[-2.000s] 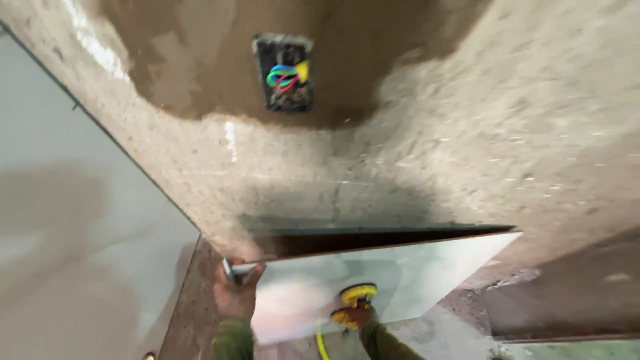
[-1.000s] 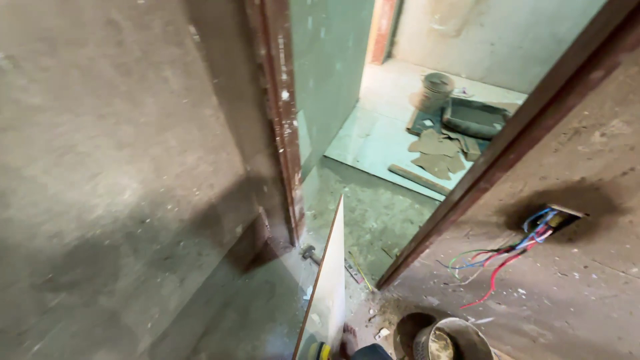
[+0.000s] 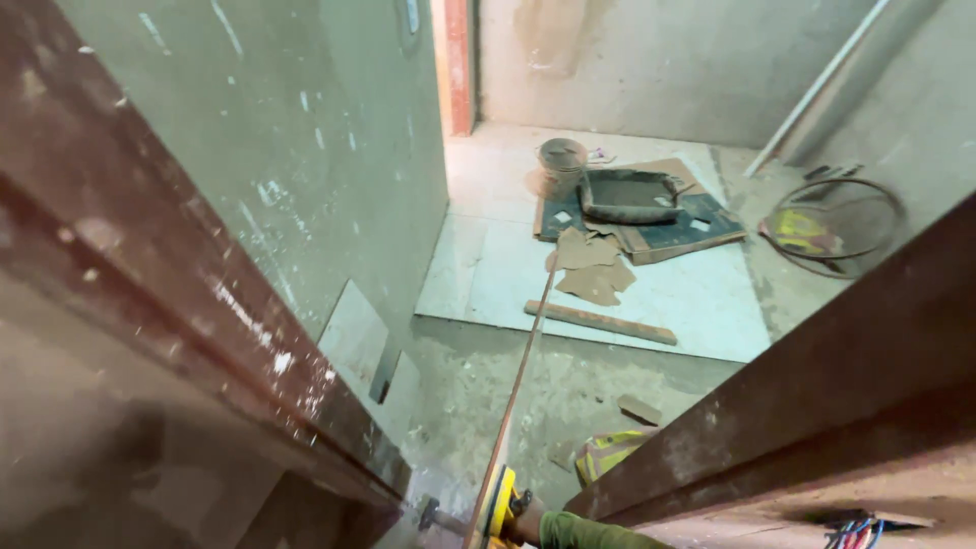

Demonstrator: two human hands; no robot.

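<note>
My right hand [image 3: 524, 521], in a green sleeve, is closed on the handle of a yellow suction cup lifter [image 3: 499, 505] at the bottom centre. The cup sits against the face of a large tile [image 3: 517, 385], seen nearly edge-on and held upright, its thin brown edge running up and away through the doorway. My left hand is out of view. Just left of the tile's near end, a hammer [image 3: 438, 518] lies on the floor.
A brown door frame [image 3: 770, 374] flanks both sides. Beyond it are laid floor tiles [image 3: 488, 267], a wooden strip [image 3: 602, 322], a mortar tray [image 3: 629, 200], a bucket [image 3: 563, 164], cardboard scraps [image 3: 591, 267] and a wire ring [image 3: 835, 229]. Wires [image 3: 854, 534] stick out at lower right.
The tile, earlier near the wall with both hands at it, now points into the doorway. The view has turned to the doorway and come closer to it. My left hand has left the view.
</note>
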